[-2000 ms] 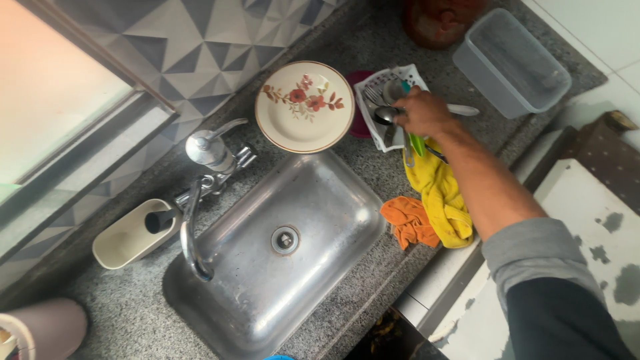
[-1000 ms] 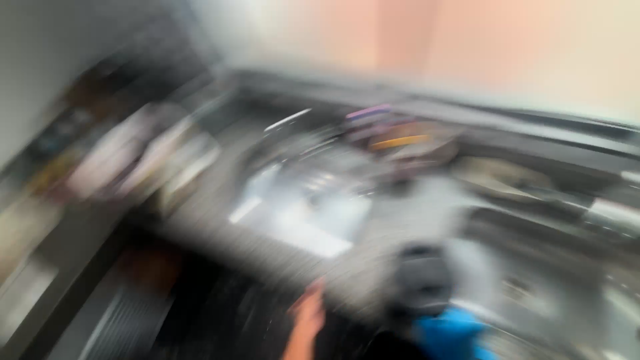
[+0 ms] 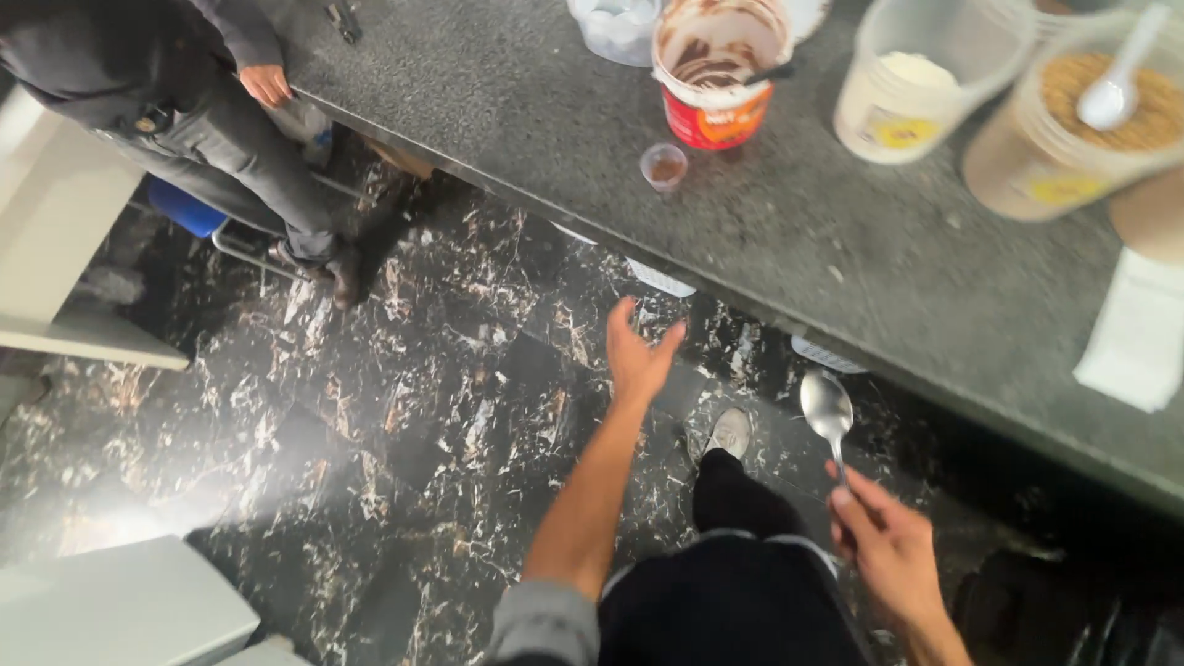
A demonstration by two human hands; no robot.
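Note:
My right hand [image 3: 883,536] grips the handle of a metal spoon [image 3: 826,405], its bowl pointing up and away from me, over the floor beside the counter. My left hand [image 3: 640,356] is empty, fingers apart, just short of the counter's edge. On the dark granite counter [image 3: 555,166] stands an open red and white tub [image 3: 720,102], smeared inside with a brown spread, with a dark utensil in it. Close in front of it sits a small clear cup [image 3: 664,167] with something brown at the bottom.
At right on the counter are a tall container of white powder [image 3: 897,106], one of brown crumbs [image 3: 1054,139] with a white plastic spoon, and white paper napkins [image 3: 1140,328]. A clear container [image 3: 618,28] is behind. Another person [image 3: 222,139] stands at upper left, a hand on the counter.
Two seconds ago a hand reached into a cutlery basket by the sink; now my right hand holds a spoon at a different counter. The view has swung far round.

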